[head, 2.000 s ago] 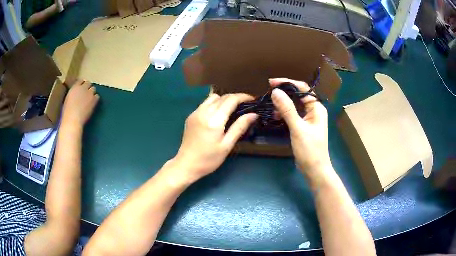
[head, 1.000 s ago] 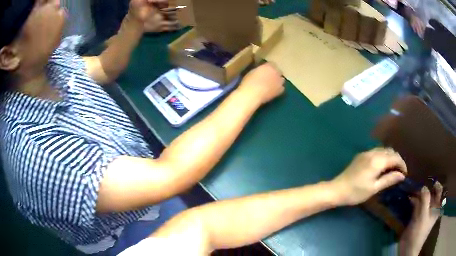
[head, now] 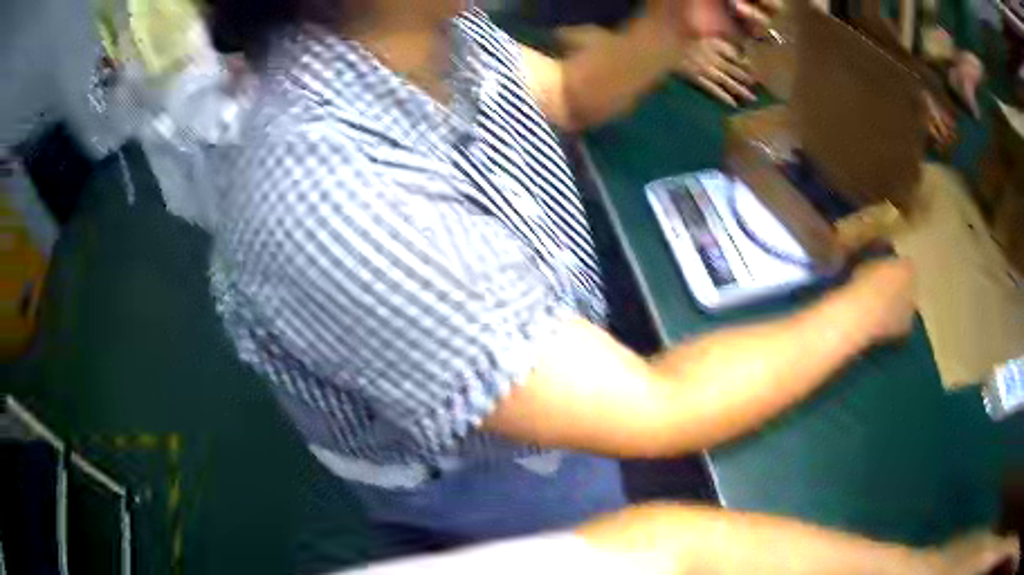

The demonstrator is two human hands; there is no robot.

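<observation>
My left forearm runs along the bottom edge, and only part of my left hand (head: pixel 979 555) shows in the bottom right corner, blurred and cut off. What it touches is out of the picture. My right hand is not in view. The nearest work items are at the neighbour's place: a white digital scale (head: pixel 719 256) with a dark display strip, and an open brown carton (head: pixel 775 185) on it, lid raised, with dark items inside.
A seated person in a striped shirt (head: pixel 404 225) fills the middle, one arm reaching beside the carton. A tan cardboard sheet (head: pixel 960 292) and the end of a white power strip (head: pixel 1005 389) lie at the right. Other hands (head: pixel 719 67) show at the top.
The view has turned left. The box with black items that my hands were at has left the picture at the right, with my right hand; my left hand is now mostly cut off.
</observation>
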